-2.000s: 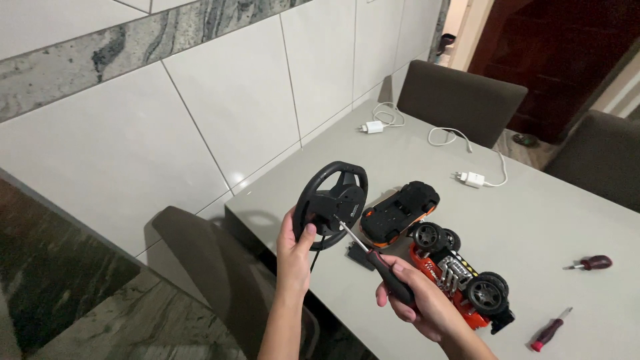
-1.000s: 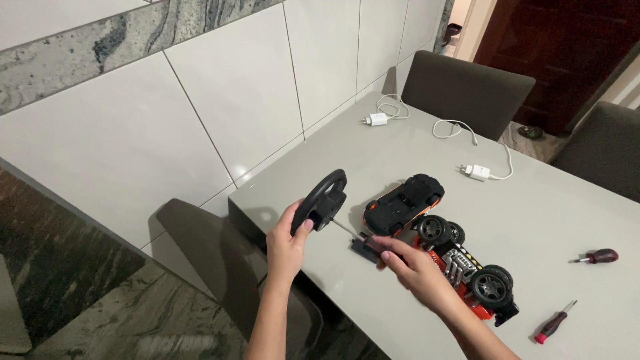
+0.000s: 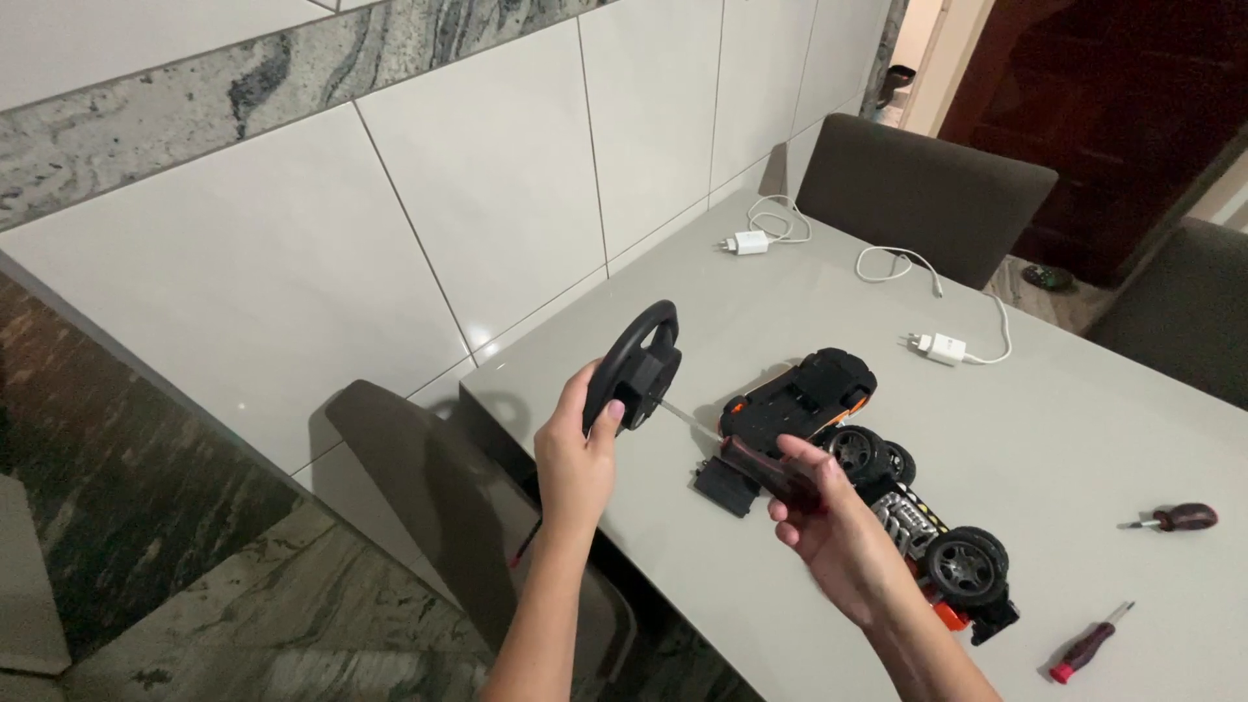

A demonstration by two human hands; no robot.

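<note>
My left hand (image 3: 577, 448) grips a black toy steering wheel (image 3: 639, 366) by its rim, above the table's near left edge. In my right hand (image 3: 829, 526) lies the dark red handle of a screwdriver (image 3: 770, 473), the fingers loosely round it. Its shaft points left, and the tip meets the back of the wheel's hub. Below the handle a small black plastic cover (image 3: 726, 487) rests on the table. Just beyond, a toy car body (image 3: 804, 395) lies with its black underside up. Partly behind my right hand is an orange and black toy vehicle (image 3: 907, 526) with large wheels.
Two more screwdrivers, a short one (image 3: 1185, 517) and a slim one (image 3: 1087, 650), lie at the right of the grey table (image 3: 1063, 439). Farther back are two white chargers (image 3: 751, 243) with cables. Dark chairs stand at the near left (image 3: 439, 497) and far side (image 3: 921, 190).
The steering wheel has turned from showing its hub back more openly to a more edge-on view. My right hand's fingers have loosened and opened around the screwdriver handle.
</note>
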